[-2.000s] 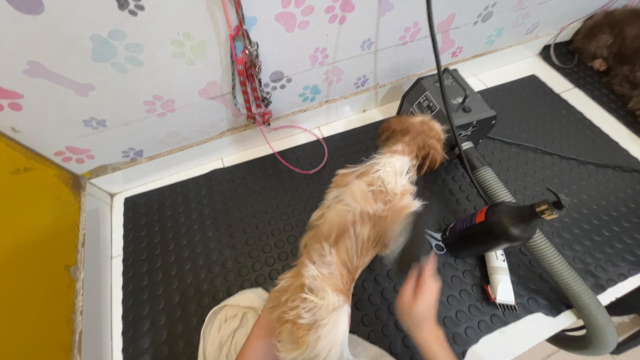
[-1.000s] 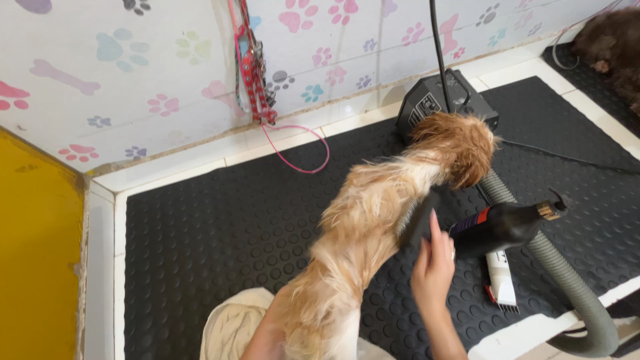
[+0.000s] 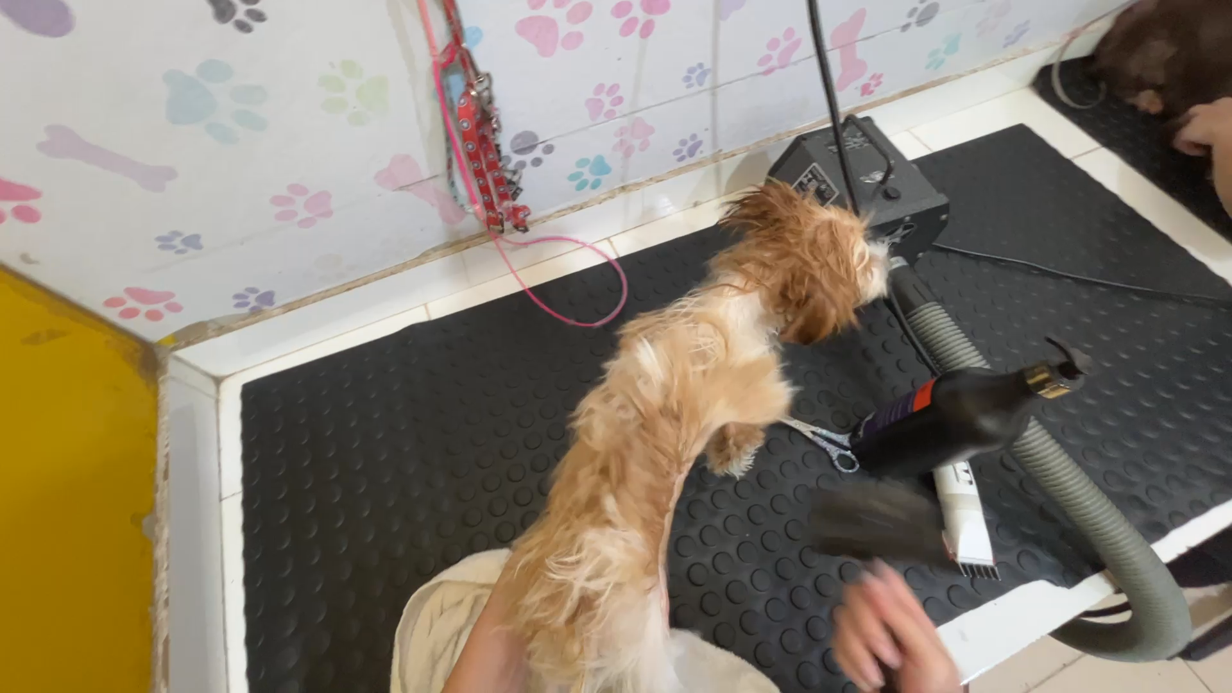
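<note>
A tan and white dog [image 3: 654, 414] stands on a black studded rubber mat [image 3: 385, 462], its head toward the dryer. My left hand [image 3: 496, 635] is at the dog's rear left flank; the fingers are hidden behind the fur. To the right of the dog my right hand [image 3: 890, 630] holds a dark grooming brush [image 3: 881, 520], both blurred and apart from the coat. Scissors [image 3: 828, 443] lie by the dog's front paw, next to a black pump bottle [image 3: 948, 419]. A white hair clipper [image 3: 964, 520] lies beside the bottle. A cream towel [image 3: 433, 616] is under the dog's rear.
Behind the dog's head stands a black dryer [image 3: 866, 183] with a grey ribbed hose [image 3: 1088, 520] curving over the table edge. A pink loop [image 3: 616, 279] and red collars or leashes [image 3: 481, 154] hang at the wall. Another person's hand [image 3: 1203, 130] is near a brown dog [image 3: 1155, 58].
My right hand has moved with the brush from the dog's shoulder down and away from its coat. The dog's head has turned to the right. Another person's hand has come into view at the far right.
</note>
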